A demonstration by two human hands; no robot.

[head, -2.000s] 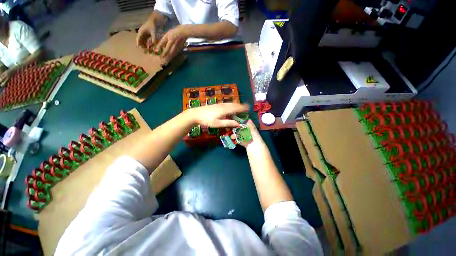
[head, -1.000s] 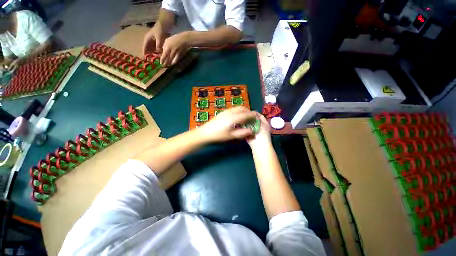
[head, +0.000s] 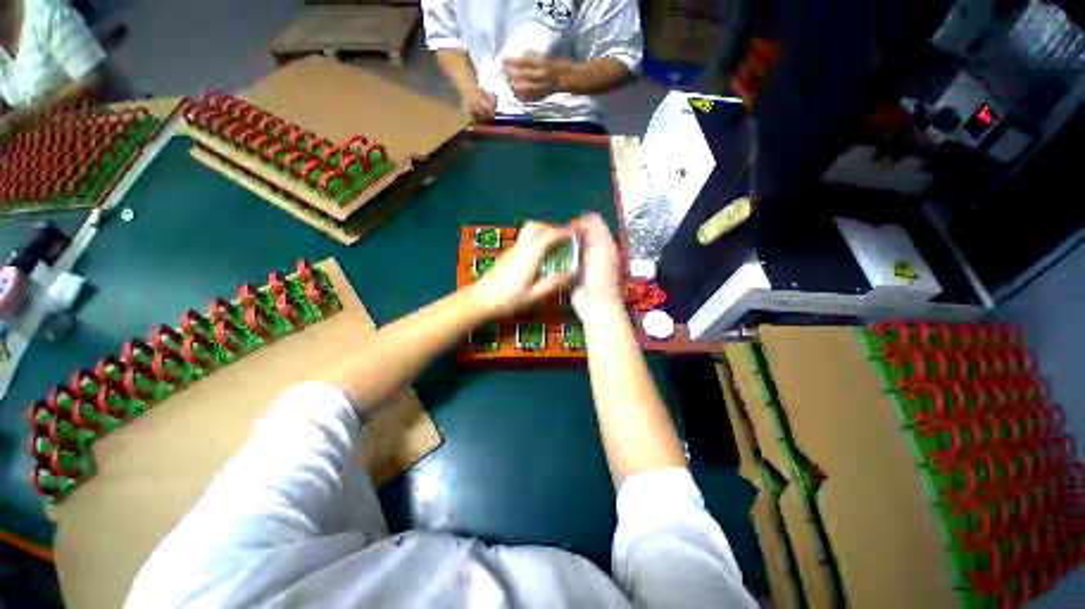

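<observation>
Small green circuit boards are bunched between my two hands, above the orange-red fixture tray. My left hand grips them from the left. My right hand holds their right side, with its fingers pointing up. The fingers hide how many boards there are. Green boards show in the tray's upper-left pockets and along its near row. My hands cover its middle and upper right.
Cardboard sheets with red-looped board rows lie left, far left and right. A dark phone-like slab lies beside the right stack. A machine, white round piece and red clump are at right. A co-worker stands opposite.
My hands have moved up over the tray with the boards. The tray's upper-left pocket, dark before, now shows green. The co-worker's hands have left the far cardboard. The view has shifted.
</observation>
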